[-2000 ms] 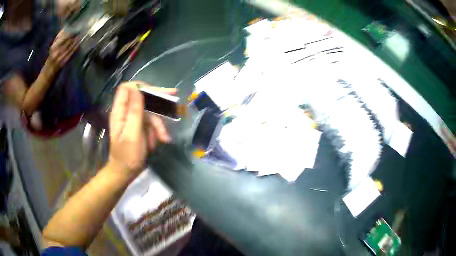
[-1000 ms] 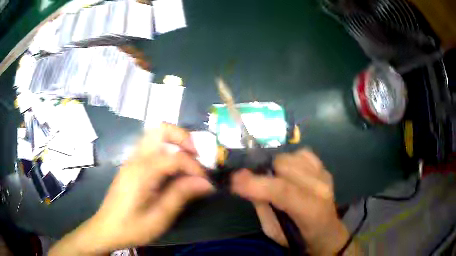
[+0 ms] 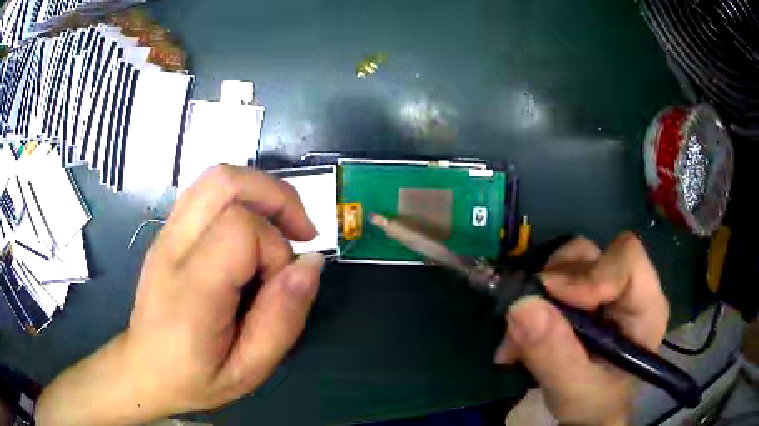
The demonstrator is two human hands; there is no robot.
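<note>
A green circuit board [image 3: 374,179] lies face up on the dark green mat in front of me. A white LCD panel [image 3: 320,190] joins its left end, with an orange flex cable [image 3: 352,220] between them. My left hand [image 3: 225,291] is over the panel, thumb and index finger pinched at its lower edge on what looks like thin solder wire [image 3: 143,226]; the fingers hide most of it. My right hand [image 3: 595,324] grips the black handle of a soldering iron [image 3: 433,248]. Its tip is over the board, just right of the flex cable.
Fanned LCD panels [image 3: 154,125] and a loose pile [image 3: 50,208] lie at the left. A small gold piece [image 3: 369,65] lies beyond the board. A round red-and-white tin or reel [image 3: 670,166] stands at the right, below a wire fan guard [image 3: 707,58]. A cord hangs at lower right.
My view has turned from the panel pile to the board. My left hand has come from holding a panel up at the left to the board. The iron's tip has swung left, towards the flex cable.
</note>
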